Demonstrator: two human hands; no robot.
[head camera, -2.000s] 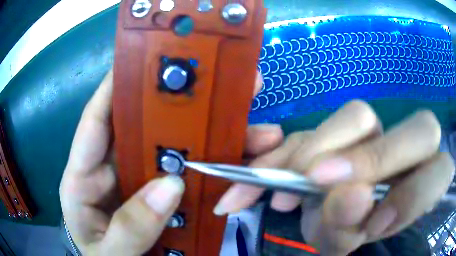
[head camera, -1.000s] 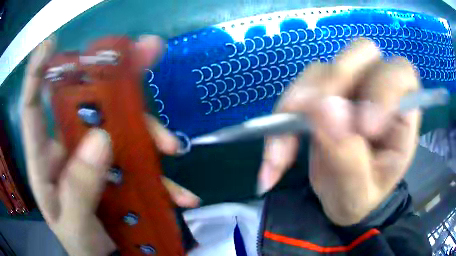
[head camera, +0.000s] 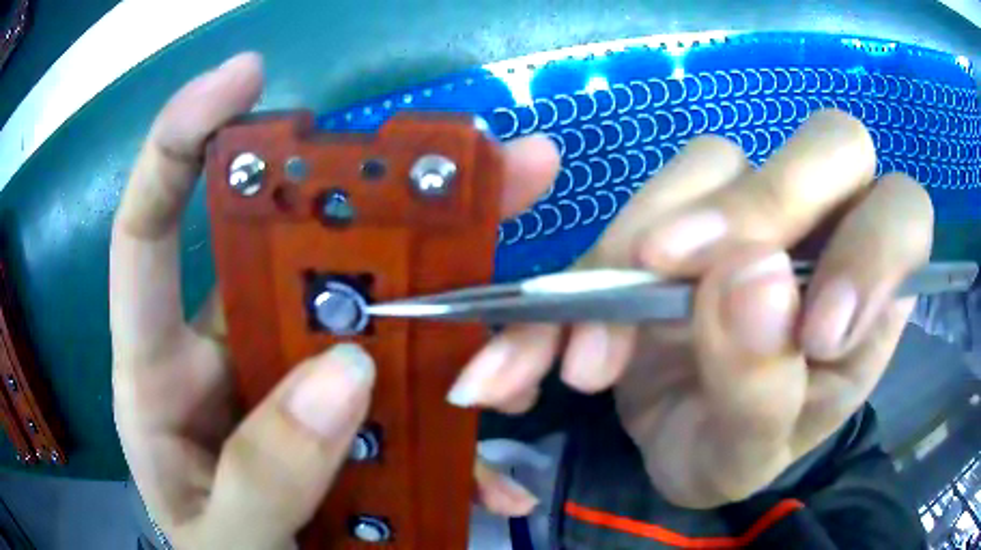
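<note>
A reddish-brown plastic housing (head camera: 446, 312) with a notched top end is held up in my left hand (head camera: 172, 355), its thumb on the face just below the topmost post. My right hand (head camera: 753, 290) holds silver tweezers (head camera: 613, 297); their tip is at the right side of that round silver post (head camera: 340, 309), in its black square cutout. A thin ring shows around the post. Two more posts show below, the upper one (head camera: 367, 445) beside my thumb. Two bright silver rounds sit at the top corners.
Behind the hands, a blue sheet (head camera: 645, 129) with rows of silver C-shaped rings lies on the dark green bench (head camera: 75, 215). Another reddish-brown housing (head camera: 24, 397) lies at the far left. A dark sleeve with an orange stripe is at the bottom.
One second ago the tweezers held a ring away from the housing; now their tip is at the topmost post. The housing has moved right and stands more upright.
</note>
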